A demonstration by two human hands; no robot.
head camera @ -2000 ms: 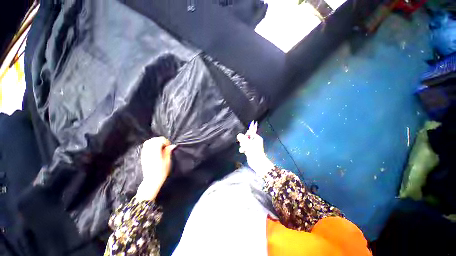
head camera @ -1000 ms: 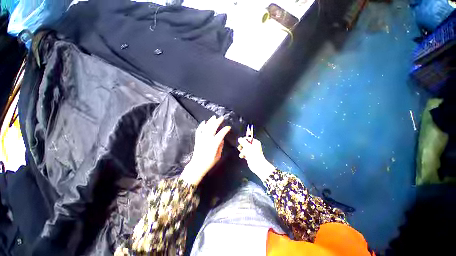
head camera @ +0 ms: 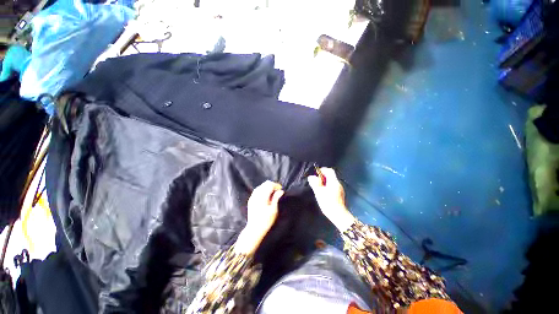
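Observation:
A dark navy coat (head camera: 245, 122) lies opened on the table, with two small buttons showing on its front. Its shiny dark lining (head camera: 138, 159) is wrinkled and spreads towards me. My left hand (head camera: 265, 205) is closed at the lining's lower right part, fingertips pinching its edge. My right hand (head camera: 327, 187) is just right of it at the coat's hem corner, closed around small thread snips (head camera: 318, 171), which are mostly hidden in the fist.
A light blue plastic bag (head camera: 67, 46) and a hanger stand on the white table (head camera: 202, 27) at upper left. A brown strip (head camera: 336, 47) lies at the table's right edge. On the blue floor (head camera: 441, 159) lie a black hanger (head camera: 442, 256) and, far right, a green cloth (head camera: 545, 162).
The view has shifted, showing more of the table and bag. My left hand left the lining's middle, opened, moved right and closed on its edge. My right hand's snips now reach the hem.

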